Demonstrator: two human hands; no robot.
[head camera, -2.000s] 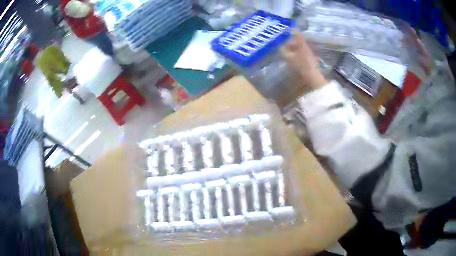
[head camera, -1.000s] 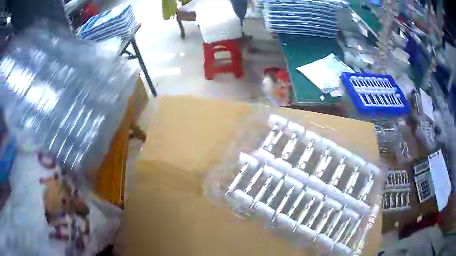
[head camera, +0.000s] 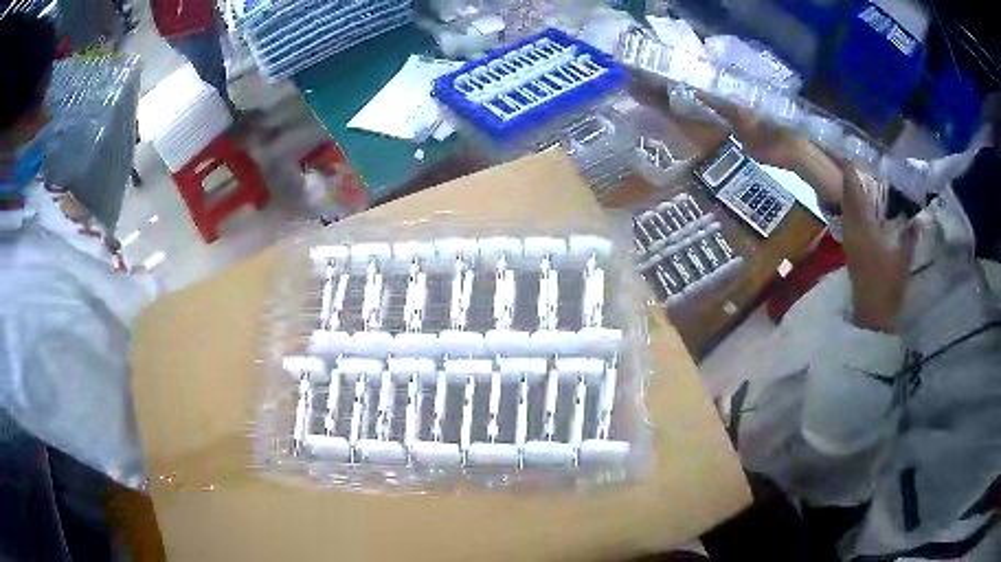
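Observation:
A large tan carton fills the lower middle in front of me, turned slightly. On its top lies a clear blister tray holding two rows of white-and-silver parts with white bar-like ends. The tray's edges look wrinkled and shiny. Neither of my hands is in view.
A person in light clothing at right raises a clear tray over a bench with a blue tray, a calculator and a smaller parts tray. Another person is close at left. A red stool stands beyond.
The view has swung back right since one second ago, so the carton's tray sits centred again. The person at right now holds up a clear tray; the person at left has come into view.

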